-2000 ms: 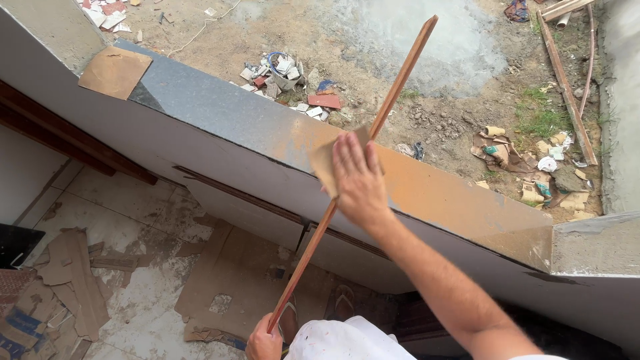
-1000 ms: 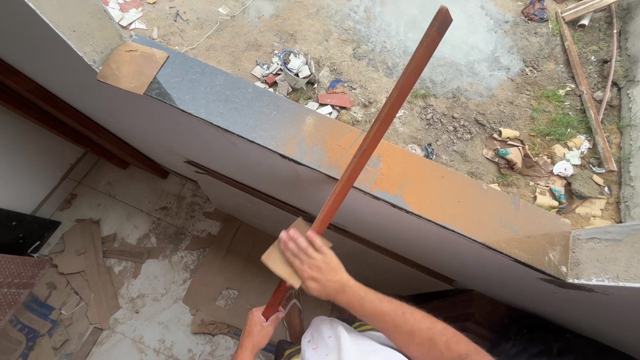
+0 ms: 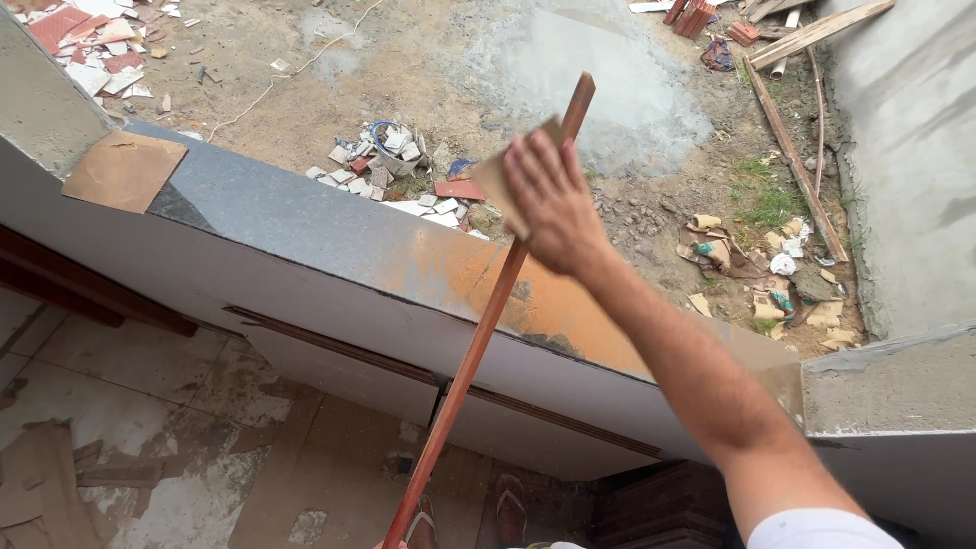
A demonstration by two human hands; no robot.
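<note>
A long reddish-brown wooden strip (image 3: 474,362) slants from the bottom of the view up across the window sill (image 3: 320,217). My right hand (image 3: 550,200) presses a tan sheet of sandpaper (image 3: 499,183) against the strip near its upper end, fingers over the sheet. At the bottom edge only a sliver of my left hand (image 3: 390,545) shows, at the strip's lower end; its fingers are mostly out of view. A separate brown sheet (image 3: 126,171), its kind not certain, lies on the sill's left end.
Broken tiles and a bucket of rubble (image 3: 398,152) are on the ground outside. Wooden boards (image 3: 797,160) lie at the right by a wall (image 3: 907,152). Below the sill, flattened cardboard (image 3: 328,473) covers part of the tiled floor (image 3: 130,366), near my sandalled feet (image 3: 509,507).
My right hand and the sandpaper have moved up the wooden strip from near its lower end, where they were a second ago. My left hand has mostly left the view.
</note>
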